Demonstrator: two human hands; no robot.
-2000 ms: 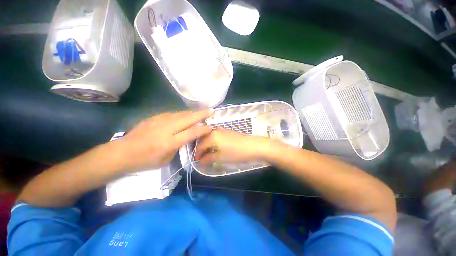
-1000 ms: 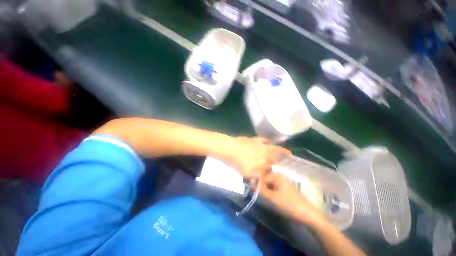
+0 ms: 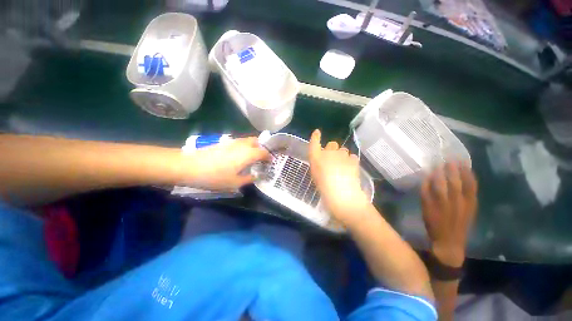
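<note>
A white outer housing (image 3: 295, 180) lies open side up in front of me, its slotted grille showing inside. My left hand (image 3: 227, 164) has its fingertips at the housing's left end, near a pale blurred part; what they pinch is hidden. My right hand (image 3: 338, 175) lies over the housing's right half, its fingers curled at the far wall and its thumb raised. A white inner unit (image 3: 207, 190) with a blue patch at its far side lies left of the housing, partly under my left hand.
Two housings with blue parts inside (image 3: 168, 47) (image 3: 260, 78) stand beyond my hands. An empty-looking slotted housing (image 3: 407, 141) stands at right, with another person's hand (image 3: 448, 204) at its near edge. A white oval piece (image 3: 337, 64) and a bracket (image 3: 386, 28) lie farther back.
The view has swung back from its tilt. My hands, together at the housing's left end before, are now apart, the right one over its right half. Another person's hand has appeared at right.
</note>
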